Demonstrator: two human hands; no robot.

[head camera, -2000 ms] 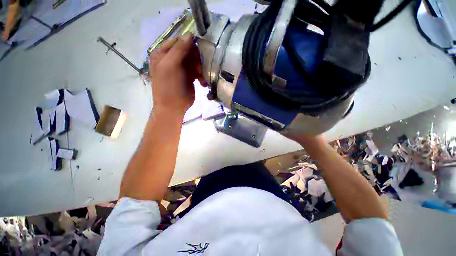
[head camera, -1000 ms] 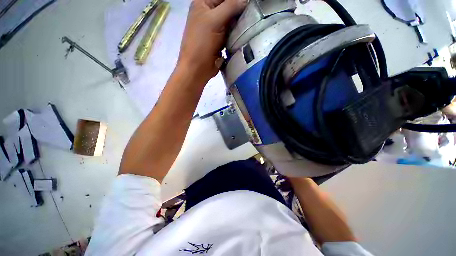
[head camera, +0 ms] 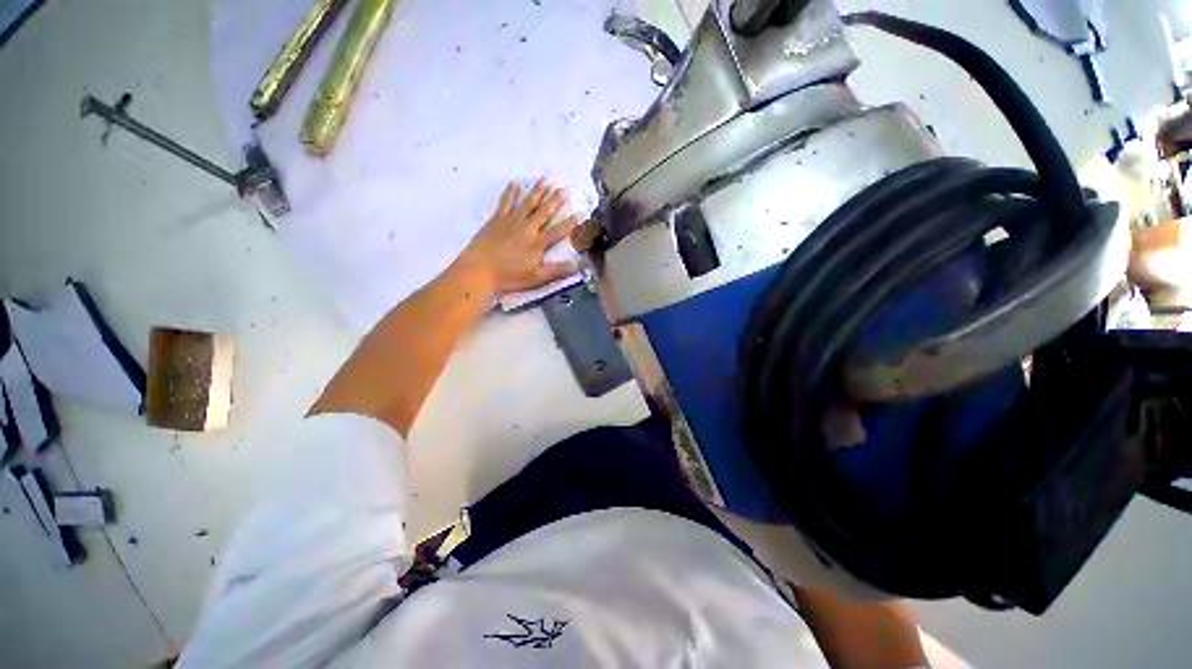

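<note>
The cutting machine (head camera: 706,379), with its blue and silver motor and coiled black power cable (head camera: 837,340), fills the right half of the view. Its grey base plate (head camera: 588,346) shows at the near edge of the lay. My left hand (head camera: 523,238) lies flat with fingers spread on the pale lilac-white paper marker (head camera: 392,196), just left of the machine, holding nothing. My right hand is hidden behind the motor; only the forearm shows below it. The knife is hidden.
Two yellow-green weight bars (head camera: 348,76) lie on the paper. A cloth clamp (head camera: 183,150) is at its left edge. A small tan open box (head camera: 183,379) and cut pieces (head camera: 72,346) lie on the white table at left. More dark-edged pieces show top right.
My left hand has left the machine's side and moved down onto the paper. The machine looks larger and nearer, and the bars, clamp and box have shifted left in view.
</note>
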